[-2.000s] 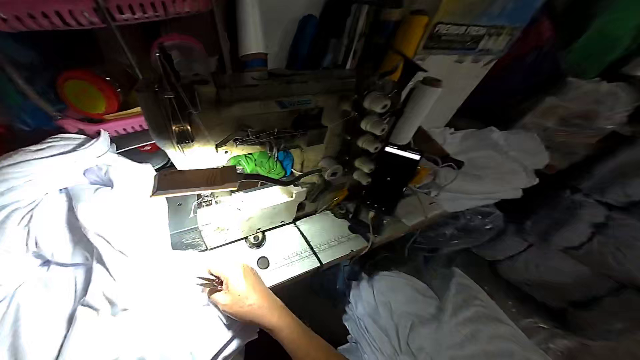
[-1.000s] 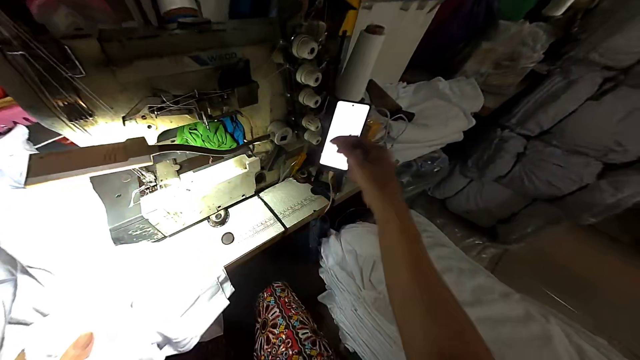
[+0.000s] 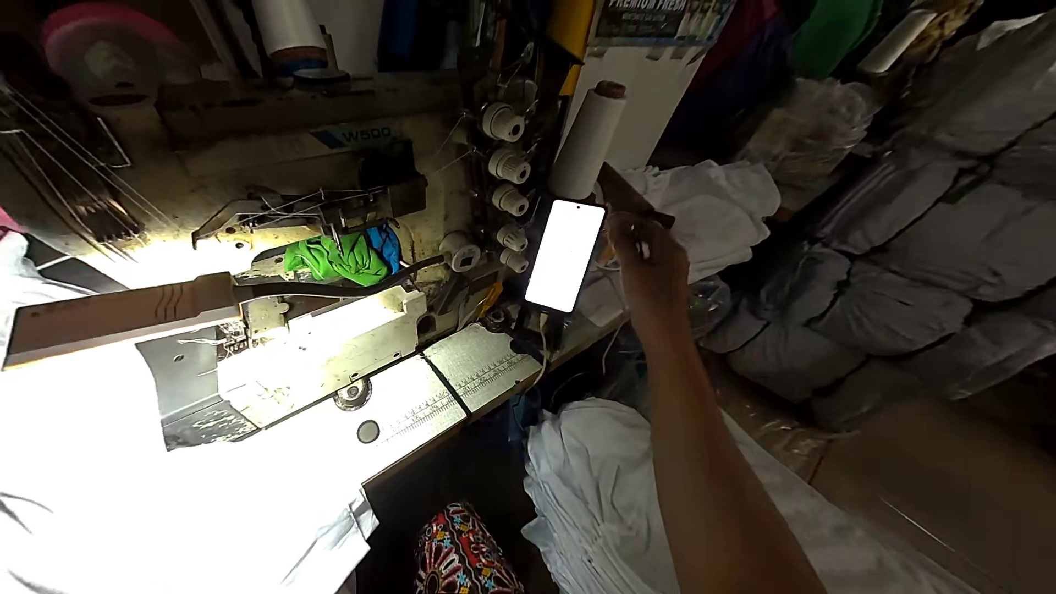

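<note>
My right hand (image 3: 648, 264) is raised just right of a smartphone (image 3: 565, 256) with a lit white screen; its fingers are curled, and whether they hold anything does not show. The phone stands upright at the right end of an industrial sewing machine (image 3: 272, 140), with a cable in its lower edge. White fabric (image 3: 165, 503), glaring under the lamp light, covers the table at left. A green cloth (image 3: 342, 257) and a blue cloth (image 3: 384, 247) are tucked against the machine. My left hand is out of view.
A white thread cone (image 3: 589, 140) stands behind the phone, beside several tension dials (image 3: 503, 122). A brown-covered bar (image 3: 124, 313) crosses the machine's front. White cloth (image 3: 594, 487) is heaped below the table's right side. Wrapped bundles (image 3: 916, 272) are stacked at right.
Two seconds ago my right hand was at the white fabric and the phone screen was mostly dark. One second ago its fingers were over the lit screen; now they are to its right. My left hand has left view.
</note>
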